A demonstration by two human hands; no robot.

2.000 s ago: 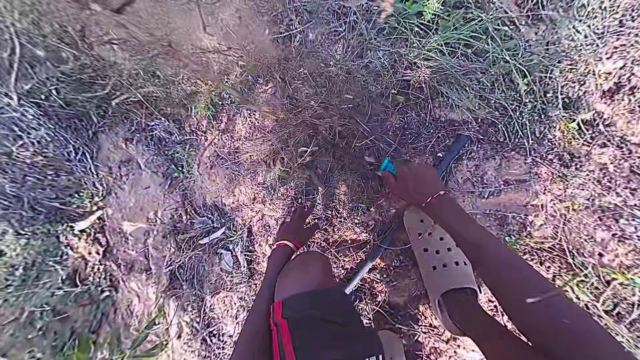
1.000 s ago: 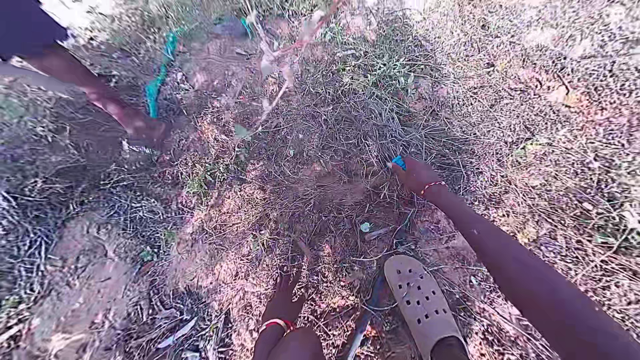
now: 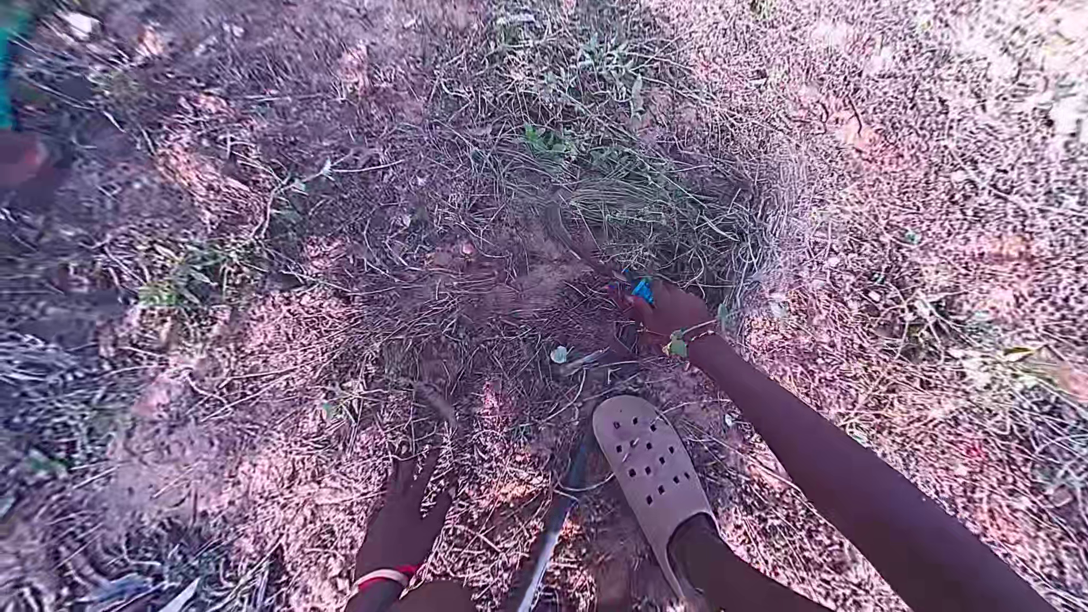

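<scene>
My right hand (image 3: 667,314) is closed around the blue handle (image 3: 643,291) of a hand tool. A dark, curved, blade-like part (image 3: 571,238) seems to run up and left from it over the soil, but blur hides its exact shape. Beyond this hand lies a patch of grass and green weeds (image 3: 629,187). My left hand (image 3: 404,527) rests on dry, littered ground with its fingers spread, holding nothing. Between my hands, dry stems and a small pale leaf (image 3: 558,354) lie on the soil.
My foot in a beige perforated clog (image 3: 650,467) stands below my right hand. Left of it a dark pipe or hose (image 3: 557,518) runs along the ground. At the left edge another person's blurred hand (image 3: 21,160) is near something green (image 3: 8,68).
Another person's arm came into view at the left one second ago; now only a blurred hand shows at that edge. My right hand keeps its grip on the blue handle. The view has shifted.
</scene>
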